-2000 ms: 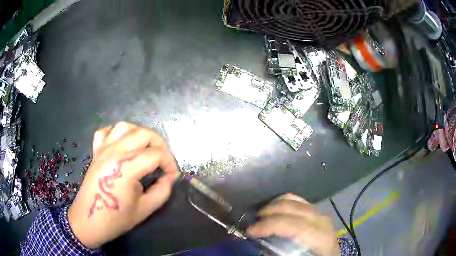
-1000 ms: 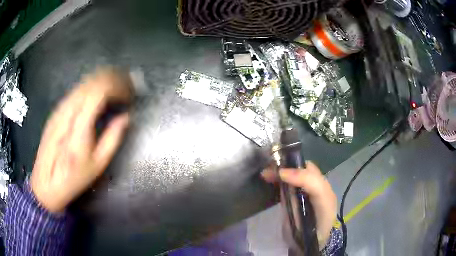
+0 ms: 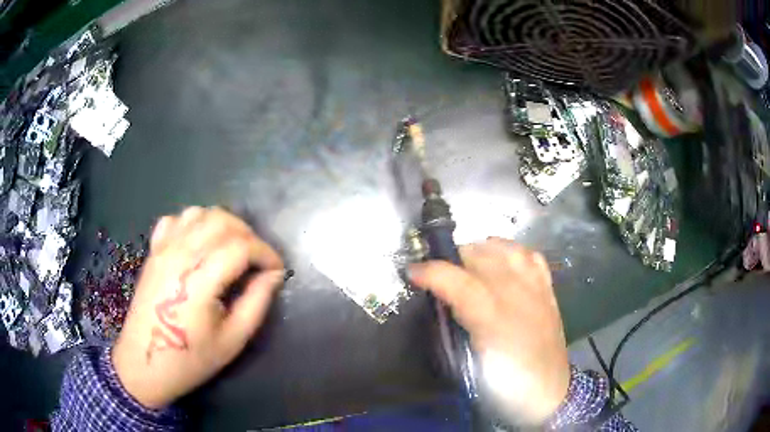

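My right hand (image 3: 507, 321) holds a black soldering iron (image 3: 441, 232), its pale tip pointing up and away over the mat. A circuit board (image 3: 363, 278), partly washed out by glare, lies flat between my hands, close to the iron's handle. My left hand (image 3: 198, 308) is left of the board and not touching it. Its thumb and forefinger are curled together, with something dark between them and a small dark point at the fingertips; I cannot tell what it is. Tiny dark-red bits (image 3: 110, 283) lie beside my left hand.
A large board pile (image 3: 42, 211) runs down the left side. More boards (image 3: 637, 190) lie at the right, below a black fume extractor fan (image 3: 561, 38). A white reel with an orange band (image 3: 663, 105) stands beside the fan. A black cord (image 3: 642, 321) loops at the right edge.
The view has shifted. A board now lies between my hands, and the loose boards near the right group are fewer. My left hand has returned nearer the middle; the iron has moved off the right-hand boards.
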